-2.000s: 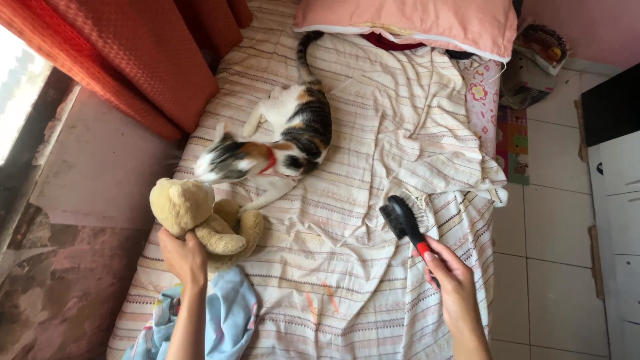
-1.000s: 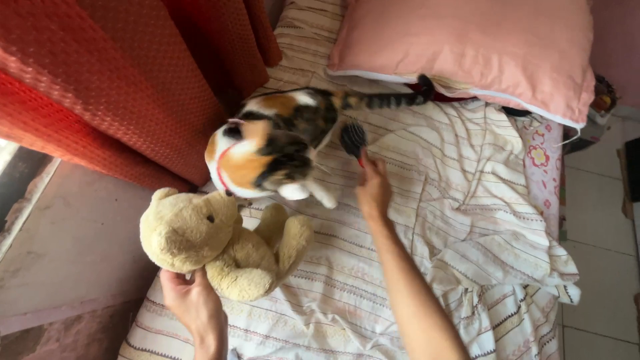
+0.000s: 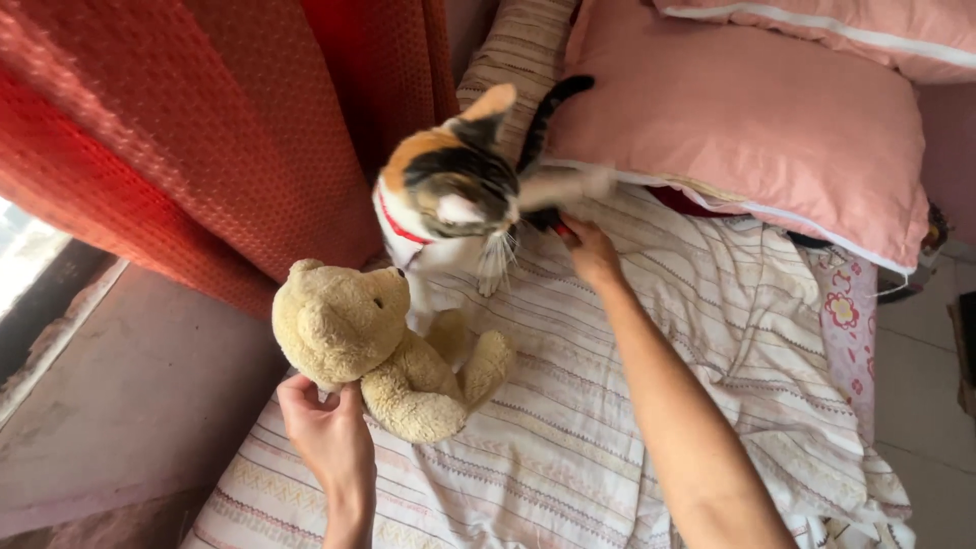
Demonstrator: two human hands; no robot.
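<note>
A beige teddy bear (image 3: 335, 324) sits on the striped bed sheet, facing right, with my left hand (image 3: 328, 419) gripping it at the back of the neck. Behind it a calico cat (image 3: 457, 183) with a red collar (image 3: 400, 221) sits upright, its head turned down to the right and one forepaw raised, blurred. My right hand (image 3: 591, 248) is closed on the red and black handle of a pet brush (image 3: 563, 229). The brush head is beside the cat's muzzle, mostly hidden by the cat and the blurred paw.
Red curtains (image 3: 229, 114) hang at the left over a worn wall ledge (image 3: 145, 381). Pink pillows (image 3: 747, 114) lie at the head of the bed. The rumpled striped sheet (image 3: 549, 457) covers the mattress, whose floral side shows at the right above a tiled floor (image 3: 915, 381).
The cat has gone from lying stretched out to sitting up with a paw raised. My right hand has carried the brush from the right side of the bed to the cat. The view has moved closer.
</note>
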